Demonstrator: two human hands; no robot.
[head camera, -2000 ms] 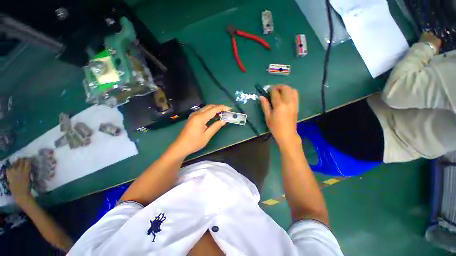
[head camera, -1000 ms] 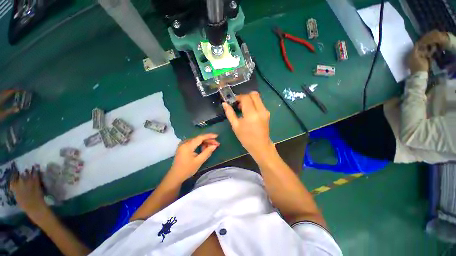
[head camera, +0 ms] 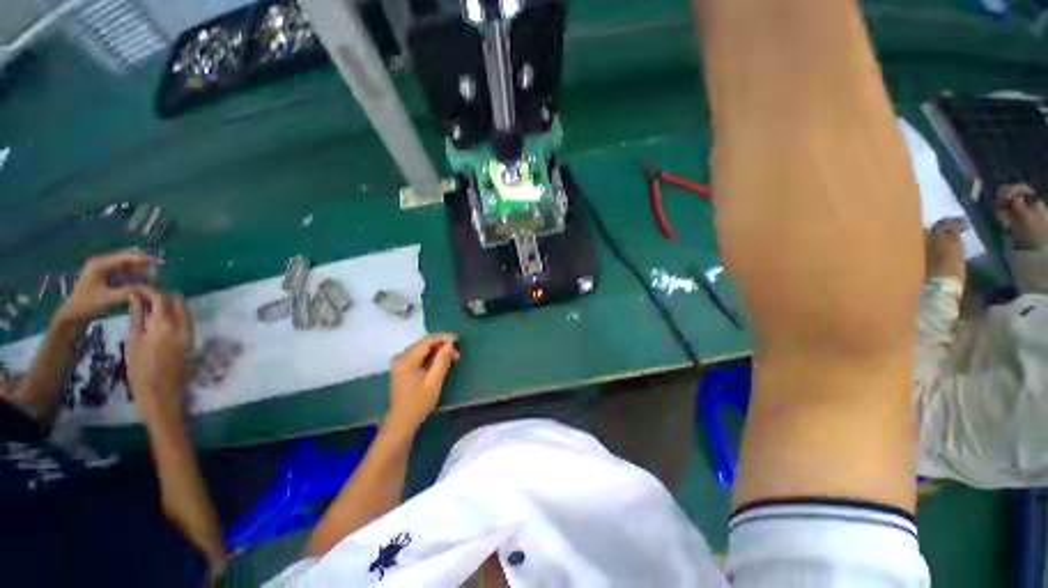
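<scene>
The press fixture [head camera: 514, 190] stands in front of me, with its green plate lit under the black head. A small metallic module [head camera: 529, 255] seems to sit in the nest on the black base [head camera: 494, 284]. My left hand [head camera: 423, 373] is at the bench's front edge, left of the base, with fingers loosely bent and no object visible in it. My right forearm reaches up past the top of the picture on the right; the right hand itself is out of the picture.
Several silver-grey modules [head camera: 393, 303] lie on a white sheet [head camera: 374, 272] at left. Red-handled cutters [head camera: 663, 195], tweezers [head camera: 715, 295] and white scraps [head camera: 670, 281] lie at right, partly near my forearm. Neighbours' hands [head camera: 161, 333] work at both sides. A black cable [head camera: 630, 258] curves from the fixture.
My right hand has left the nest and risen out of the picture at the top. The view has shifted, showing more of the press and the left neighbour. My left hand stays near the bench edge.
</scene>
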